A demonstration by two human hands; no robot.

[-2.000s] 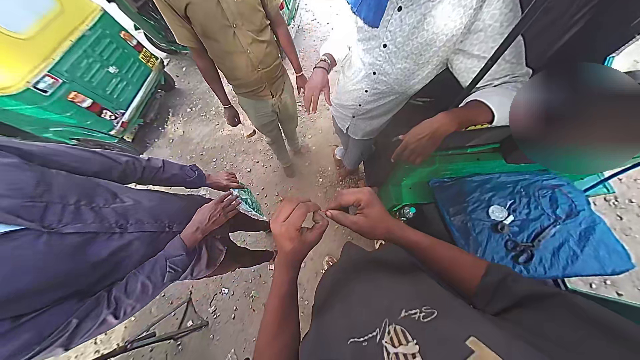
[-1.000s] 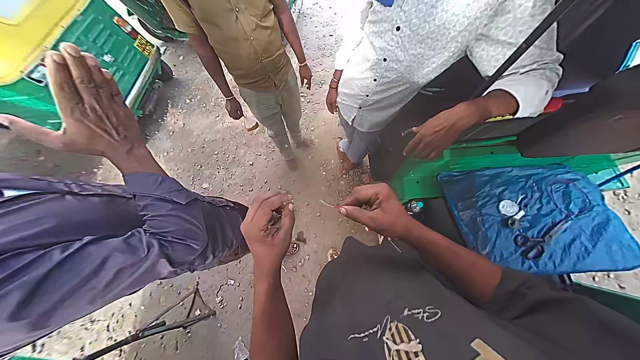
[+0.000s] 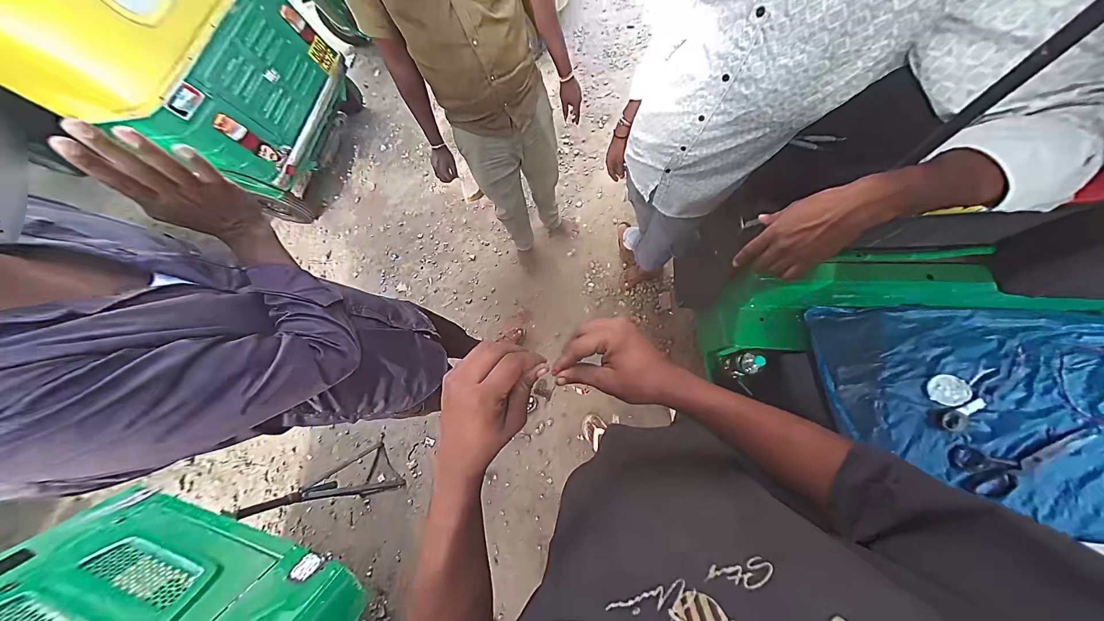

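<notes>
My left hand (image 3: 490,397) is raised in front of my dark T-shirt (image 3: 690,509), its thumb and fingers pinched together. Close to its right, my right hand (image 3: 617,362) has thumb and index fingertip nearly meeting, pointing at the left fingertips. Whatever lies between the fingertips is too small to make out. Right of my arm, a blue plastic sheet (image 3: 897,345) carries dark-handled scissors (image 3: 983,461), a small round whitish item (image 3: 949,390) and a small dark round item (image 3: 955,420).
A person in a purple shirt (image 3: 259,354) stands at left, one hand raised. Others wear a tan shirt (image 3: 487,52) and a white patterned shirt (image 3: 776,86). A green and yellow auto-rickshaw (image 3: 233,112), a black metal stand (image 3: 319,492) and green bodywork (image 3: 828,293) surround the gravel ground.
My hands have come together again after being apart one second ago. The purple-shirted person's hand, low near a green packet two seconds ago, is now raised.
</notes>
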